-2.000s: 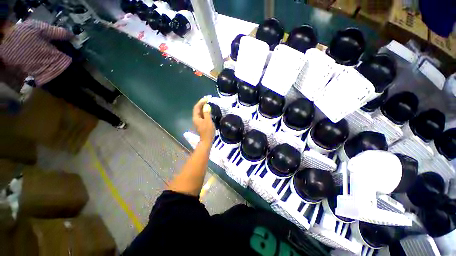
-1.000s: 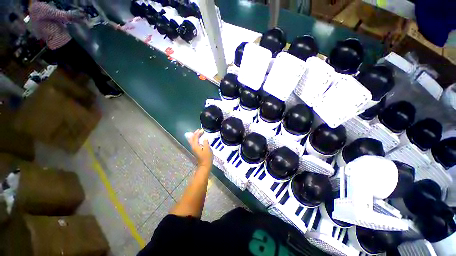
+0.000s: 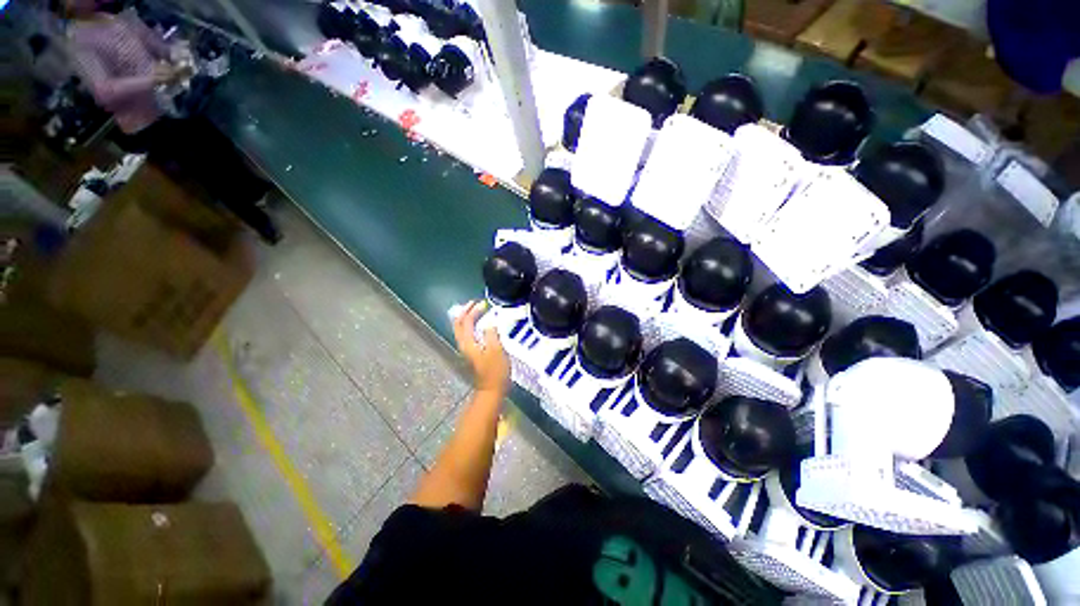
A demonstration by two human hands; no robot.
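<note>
My left hand [image 3: 482,346] reaches up from the bottom and lies at the near left end of the white camera holding tray [image 3: 566,400]. Its fingertips touch or cover the tray's corner; whether they grip it cannot be told. Beside it, a dome camera with a glossy black ball [image 3: 509,272] sits at the end of the front row. Several more such cameras stand in slanting rows to the right. My right hand is not in view.
White plates [image 3: 681,169] lie over the middle rows. A rounded white housing [image 3: 891,408] stands at right. A pale post [image 3: 512,89] rises from the green bench [image 3: 367,213]. Cartons [image 3: 136,456] stand on the floor at left. A person in a striped top [image 3: 119,71] stands beyond.
My left hand moved from the front row's end ball down to the tray's end, and has stayed there over the last second. A carton at left came into fuller view.
</note>
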